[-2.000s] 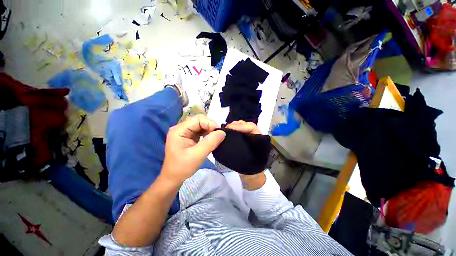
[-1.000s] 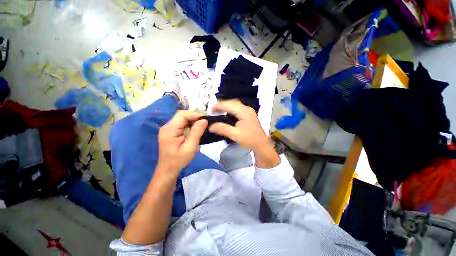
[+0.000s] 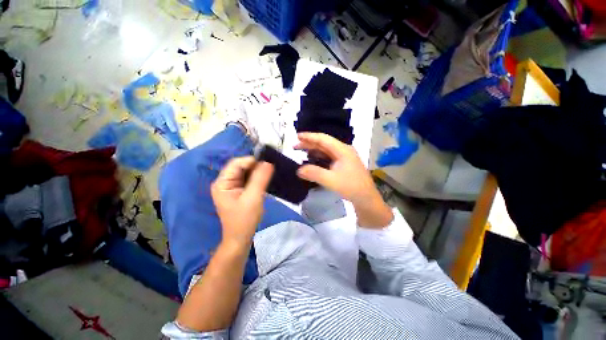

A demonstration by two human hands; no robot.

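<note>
A black cuff (image 3: 284,176), folded into a flat rectangle, is held over my lap and is slightly blurred. My left hand (image 3: 242,189) pinches its left end between thumb and fingers. My right hand (image 3: 339,171) is at its right side, with thumb and fingers apart; whether it touches the cuff is unclear. The finished cuff pile (image 3: 325,106) lies in an overlapping column on the white board (image 3: 364,99), beyond my right hand, which hides its near end.
Fabric scraps (image 3: 143,126) litter the floor at the left. Blue crates (image 3: 458,99) stand ahead and at the right. A yellow-edged table (image 3: 473,229) with black garments (image 3: 538,159) is at the right. Dark red garments (image 3: 93,189) lie at the left.
The cuff has gone from a wide cup shape to a narrow folded rectangle, now tilted down to the right. My right hand came from behind it to its right side, its fingers now spread.
</note>
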